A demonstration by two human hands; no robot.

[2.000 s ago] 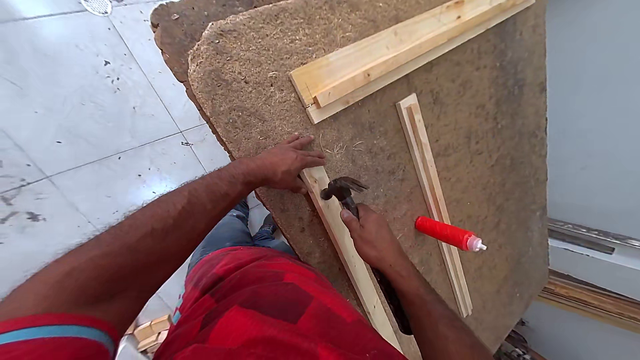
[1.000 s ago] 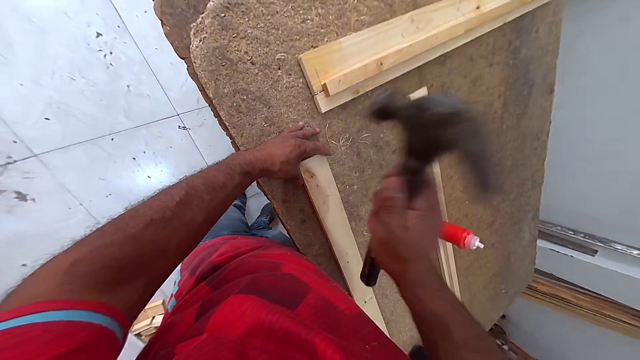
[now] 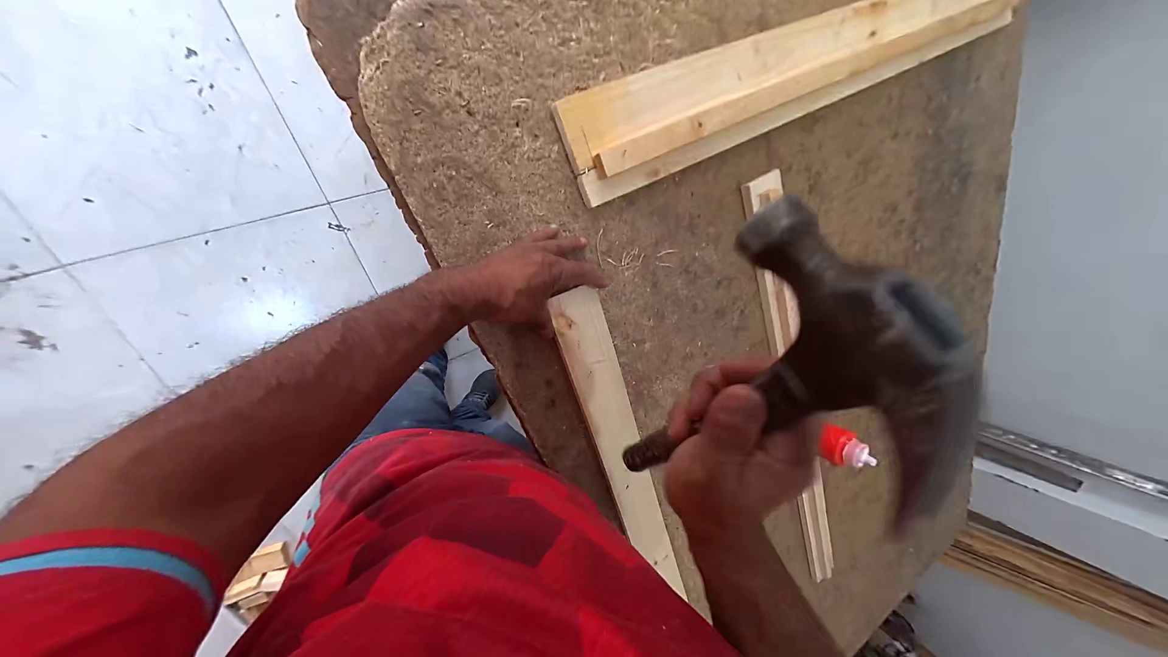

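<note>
My right hand (image 3: 744, 447) grips the dark handle of a claw hammer (image 3: 849, 319), raised above the worktable and slightly blurred. My left hand (image 3: 529, 278) rests at the upper end of a pale wooden strip (image 3: 607, 392), which lies along the table's near edge; its thumb reaches over the strip's end. Behind the hammer lies a thinner grooved wooden strip (image 3: 815, 529). A red squeeze bottle (image 3: 835, 444) with a white nozzle lies across it, partly hidden by my right hand. Farther up rests a wider board with a batten on it (image 3: 730, 100).
The worn particle-board tabletop (image 3: 474, 119) has a rough, chipped edge on the left. Wood shavings lie near my left hand. Small wood offcuts (image 3: 260, 575) are at the lower left, and long wood strips (image 3: 1049, 575) lie below the table at the right.
The hammer was low over the near strip two seconds ago; my right hand has lifted it up and toward the camera. My left hand has stayed at the strip's upper end.
</note>
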